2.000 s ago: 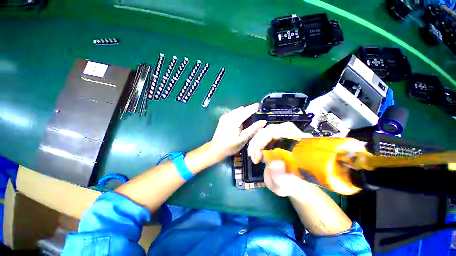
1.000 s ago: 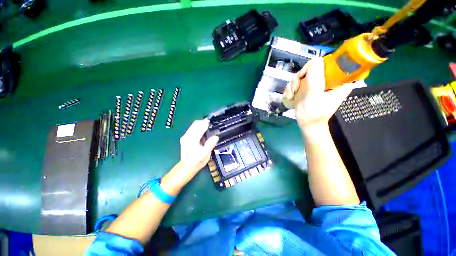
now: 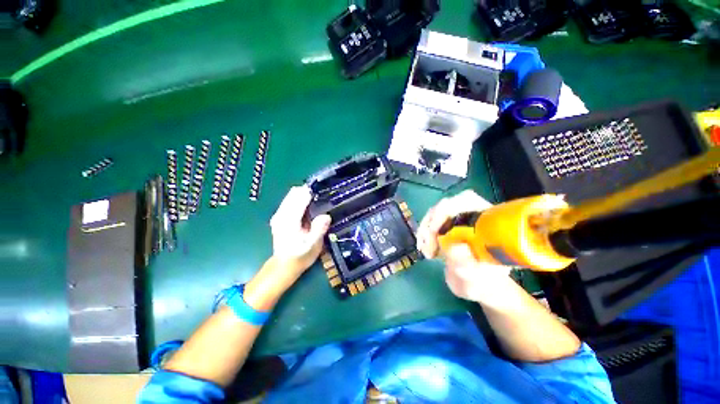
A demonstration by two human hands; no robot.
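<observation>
An open black device housing (image 3: 371, 241) lies in the fixture (image 3: 377, 278), which has tan-brown blocks along its edge. The housing's inner face shows a small screen and round buttons, and its other half stands up at the back. My left hand (image 3: 298, 230) holds the housing at its left side. My right hand (image 3: 466, 248) grips the orange-yellow electric screwdriver (image 3: 525, 233) just right of the fixture. Its tip is hidden by my fingers.
The white-grey screw feeder (image 3: 446, 106) stands behind the fixture, beside a dark blue-purple roll (image 3: 538, 96). A black parts tray (image 3: 592, 189) is at right. Part strips (image 3: 227, 171) and a long flat box (image 3: 104, 284) are at left. Black devices (image 3: 359, 39) line the back.
The screwdriver and my right hand have moved from over the screw feeder down to beside the fixture. My left hand stays on the housing. The camera view has shifted slightly.
</observation>
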